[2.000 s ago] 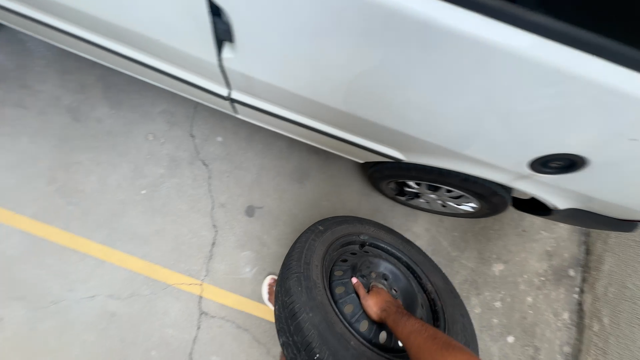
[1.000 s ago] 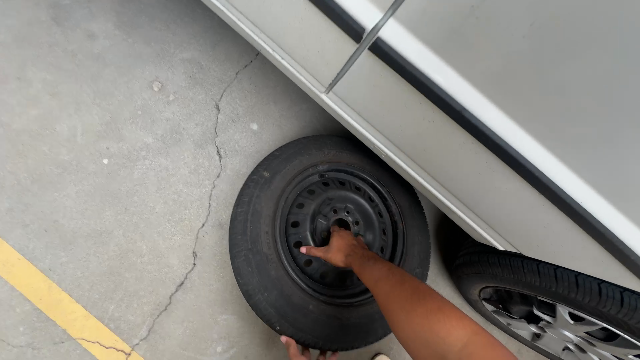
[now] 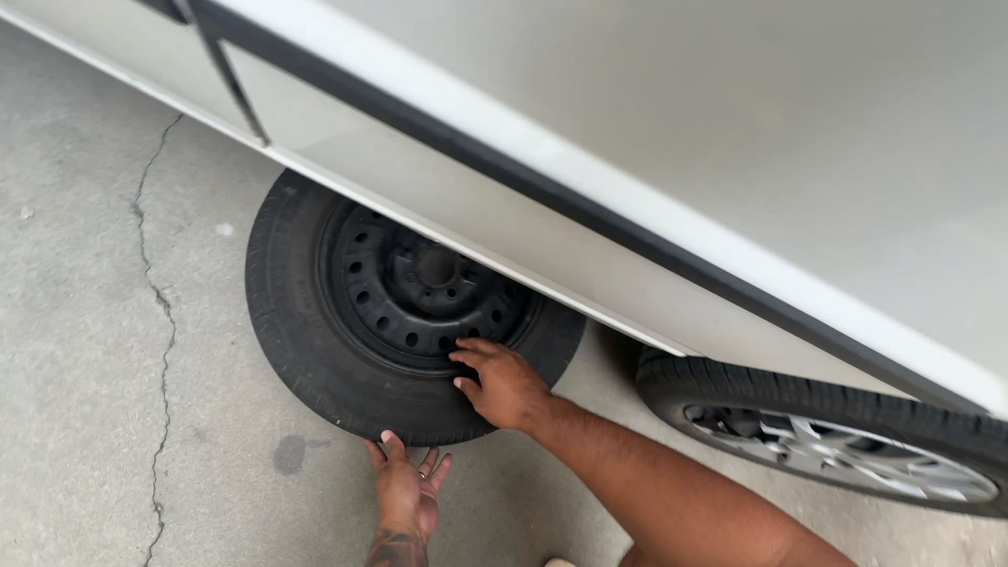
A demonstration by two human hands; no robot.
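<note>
A spare wheel with a black steel rim [image 3: 368,315] lies flat on the concrete, its far part hidden beneath the sill of a white car [image 3: 504,213]. My left hand [image 3: 405,488], with a ring on one finger, is at the tire's near edge, fingers apart and palm turned up; whether it touches the rubber is hard to tell. Over the near side of the rim is my right hand [image 3: 504,386], fingers spread and slightly bent, gripping nothing. The tire's sidewall [image 3: 315,378] shows between the hands.
The car's mounted wheel [image 3: 835,449], with silver spokes, stands at the right, close to the spare. A long crack [image 3: 165,315] runs through the concrete at the left. Part of a shoe [image 3: 560,562] shows at the bottom edge.
The spare wheel has gone from beside the car to partly under its sill. My right hand has moved off the hub to the near side of the rim. The view has shifted.
</note>
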